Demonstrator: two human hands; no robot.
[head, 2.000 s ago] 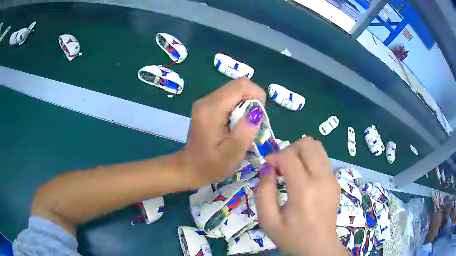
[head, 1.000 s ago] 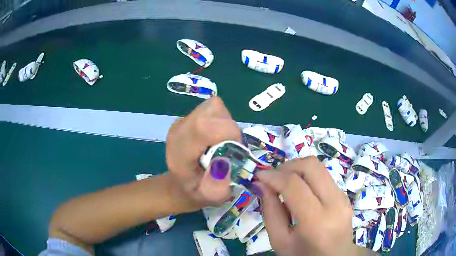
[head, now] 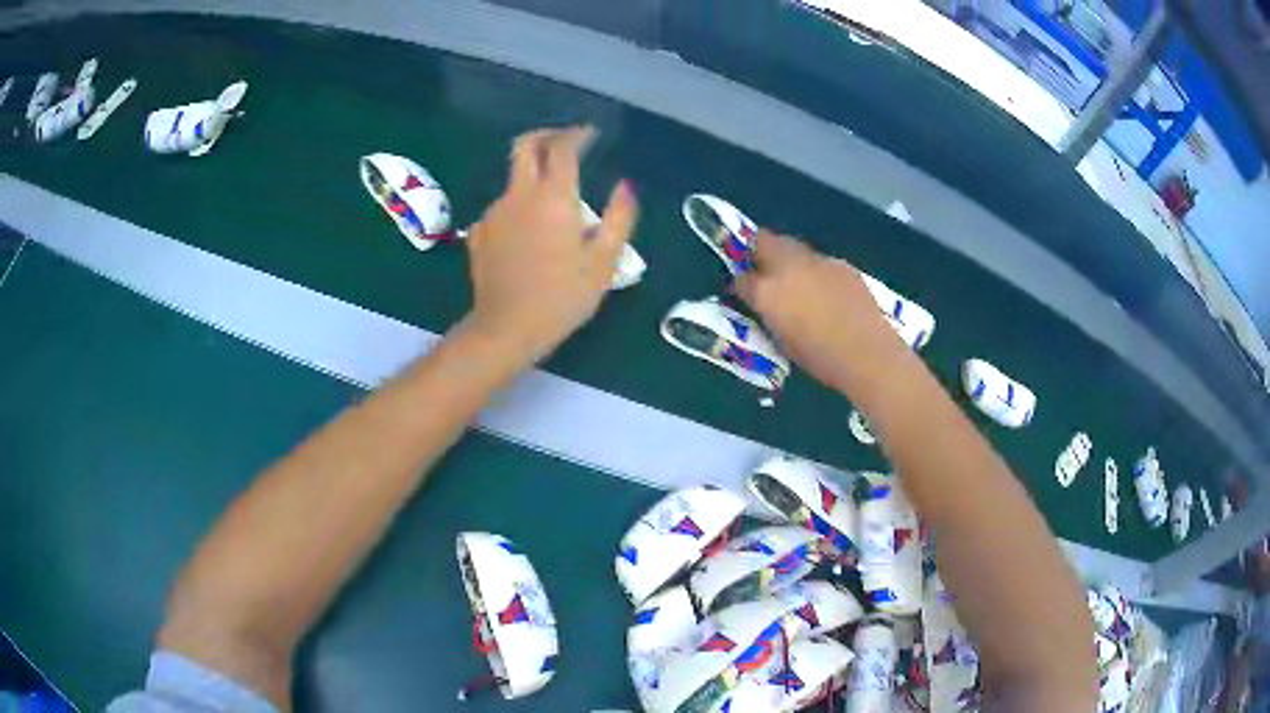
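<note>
My left hand is over the dark green belt with thumb and fingers apart. A white shell lies on the belt beside its thumb, partly hidden by the hand. My right hand reaches over the belt and its fingertips close on the right end of an open-backed housing shell, hiding that end. Another open shell with blue and red inside lies just below it, with a small pale tip at its edge.
A pile of printed shells lies on the near worktop, with one separate shell left of it. More shells and narrow covers lie along the belt. A pale metal rail edges the belt. A clear plastic bag is at right.
My hands have moved apart and up over the belt. The shell they held is no longer between them; a shell now lies beside my left hand. My right fingers have reached another shell.
</note>
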